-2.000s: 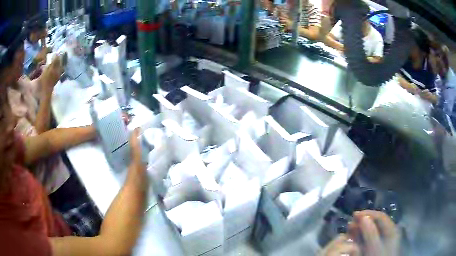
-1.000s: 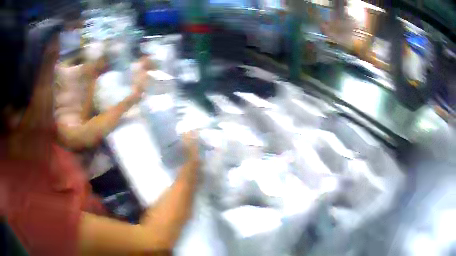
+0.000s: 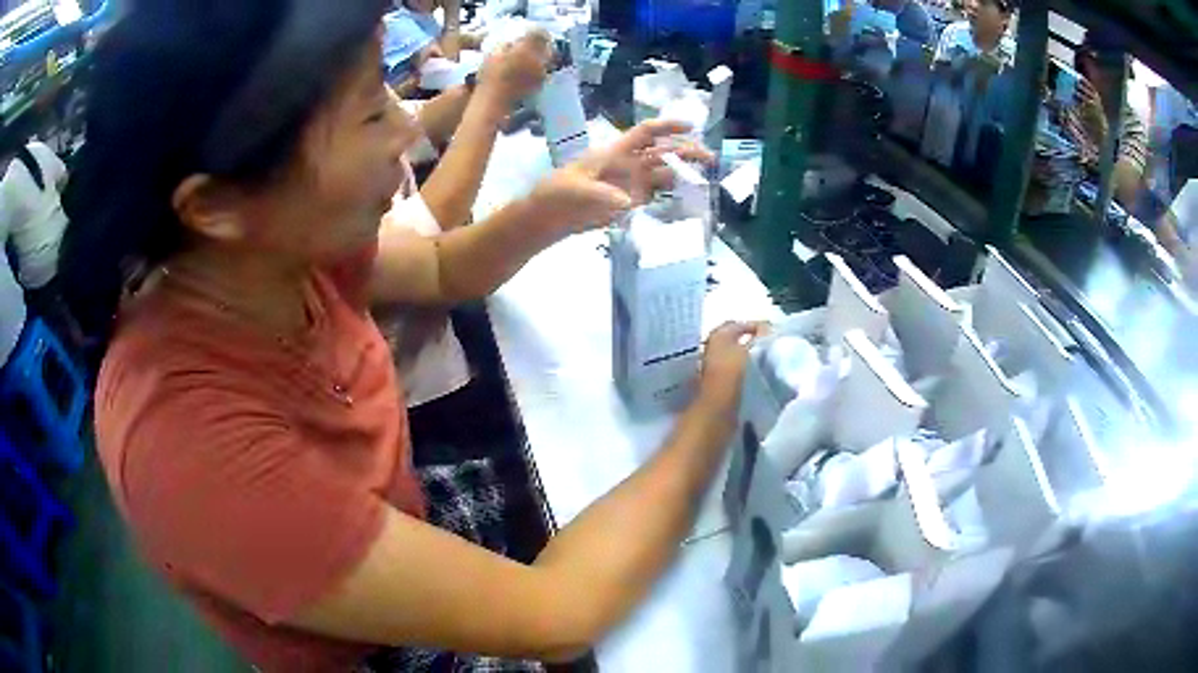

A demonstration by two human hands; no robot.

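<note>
Neither of my hands shows in the head view now. Nearest in front of me, open white boxes (image 3: 941, 511) stand in rows at the lower right, top flaps up, with whitish wrapped contents inside. A separate white box (image 3: 661, 320) with small printed text stands upright on the white bench (image 3: 552, 381). A neighbour's hand (image 3: 628, 174) is spread above it, and that person's other hand (image 3: 736, 345) is at the left edge of the box rows.
A person in a red-orange top (image 3: 263, 447) fills the left. A green post (image 3: 792, 145) stands behind the bench, with black round parts (image 3: 867, 237) beside it. Blue stools (image 3: 46, 421) are at the far left. The lower right is blurred and glaring.
The view has swung left, so the box rows lie further right and the neighbour shows more fully. My fingers, at the lower right two seconds ago, are out of view. The neighbour's far hand has lifted.
</note>
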